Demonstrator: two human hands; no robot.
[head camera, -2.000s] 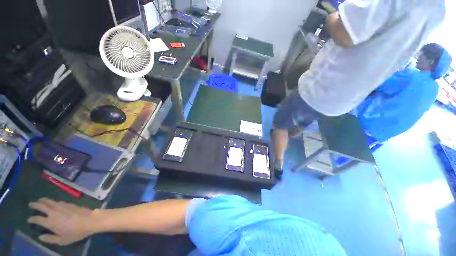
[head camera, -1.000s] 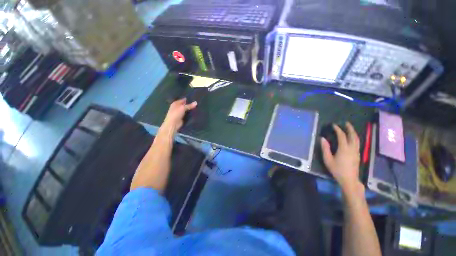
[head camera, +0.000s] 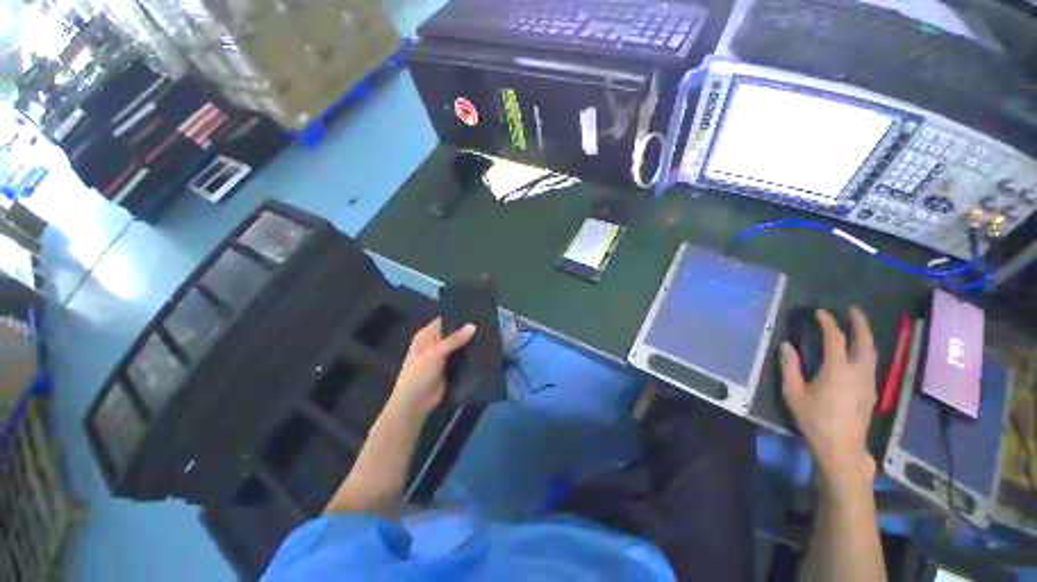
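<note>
My left hand (head camera: 426, 366) holds a dark smartphone (head camera: 471, 341) upright in front of the bench's edge, above the black trays. My right hand (head camera: 836, 392) rests over a black computer mouse (head camera: 805, 342), fingers spread along it. The left coupling plate (head camera: 719, 322), blue-grey with a silver edge, lies bare left of the mouse. A pinkish-purple smartphone (head camera: 954, 355) lies on the right plate (head camera: 910, 452) with a thin black cable (head camera: 947, 455) at its near end. A red marker pen (head camera: 897, 364) lies between mouse and right plate. A small phone-like unit (head camera: 591, 248) lies on the green mat.
Black slotted trays (head camera: 298, 375) stand at the left, one tilted. Behind are a black PC case (head camera: 546, 119) and a radio tester (head camera: 785, 131) with a bright screen and blue cable (head camera: 796, 227). A dark object (head camera: 455, 188) and papers (head camera: 517, 180) lie at the bench's far left.
The view has swung left from the fan and right-hand tray to the bench. Since one second ago, my left hand has come nearer over the bench's edge, with the dark phone now plain. My right hand stays on the mouse.
</note>
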